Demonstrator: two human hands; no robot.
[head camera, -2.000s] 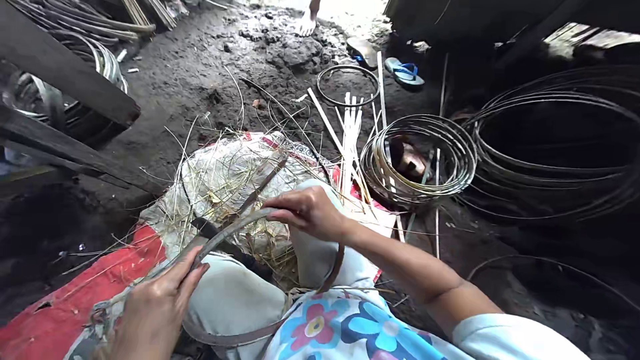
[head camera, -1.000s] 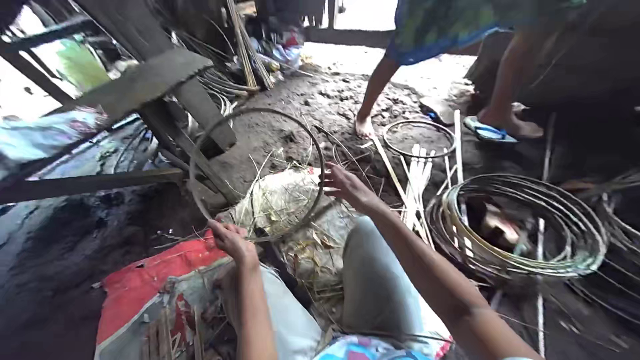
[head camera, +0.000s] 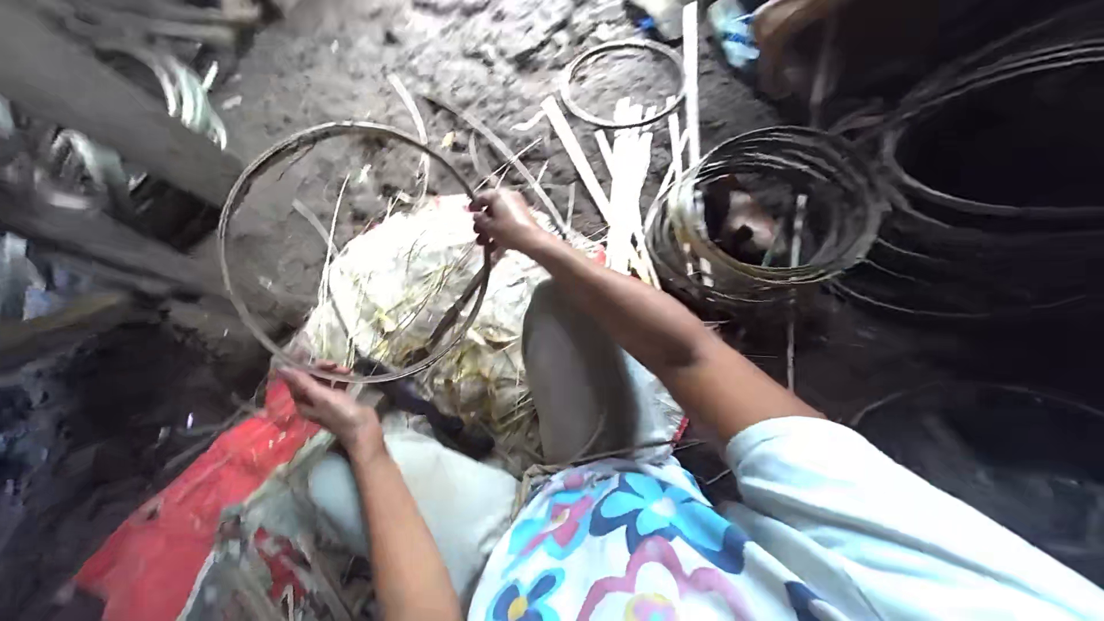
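A thin hoop of bent cane or bamboo (head camera: 228, 226) is held up in front of me, over the straw-strewn sack. My left hand (head camera: 332, 404) grips its lower edge, with the fingers near the rim. On its right side, my right hand (head camera: 504, 220) closes around the rim. Below the hoop, a pale sack (head camera: 388, 267) covered with plant scraps lies between and beyond my knees. A dark object, perhaps a tool, (head camera: 423, 405) lies partly under the lower rim; its kind is unclear.
Stacked hoops (head camera: 768, 274) stand at the right, with larger coils (head camera: 975, 207) beyond. Pale split strips (head camera: 630, 181) and a small hoop (head camera: 565, 86) lie ahead. A person's foot (head camera: 776, 43) shows at the top right. Wooden beams (head camera: 112, 103) cross the left; red sheeting (head camera: 190, 500) lies lower left.
Two seconds ago my hands held a curved strip low over my lap; now they hold a closed hoop out in front. The other person, standing ahead a second ago, now shows only at the top edge.
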